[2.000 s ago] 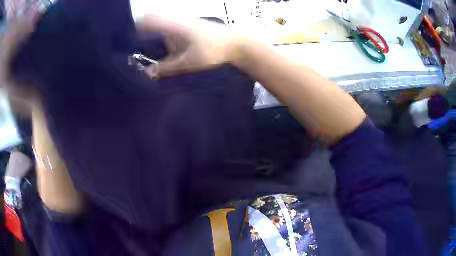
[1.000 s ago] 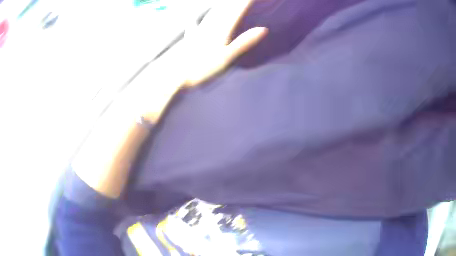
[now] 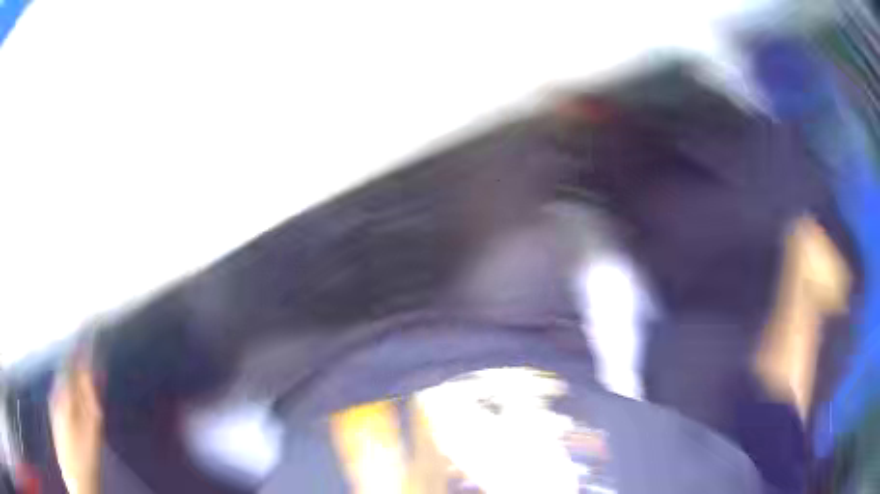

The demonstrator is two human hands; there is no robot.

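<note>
The view is strongly blurred and overexposed. My right hand (image 3: 815,270) is at the right side, low beside the dark garment piece (image 3: 704,232), its fingers too blurred to read; whether it grips the cloth cannot be told. My left hand (image 3: 77,405) is at the lower left edge, small, blurred and partly cut off. It is below the table edge, and what it holds, if anything, does not show.
The white table (image 3: 241,125) fills the upper left, washed out by glare, its edge running diagonally. A blue thing (image 3: 864,289), possibly a basket, is along the right rim. My clothed torso with a bright print (image 3: 502,425) is at the bottom.
The view has swung. The cloth that was spread wide across my front is now at the right. The hands now show far apart, low at either side.
</note>
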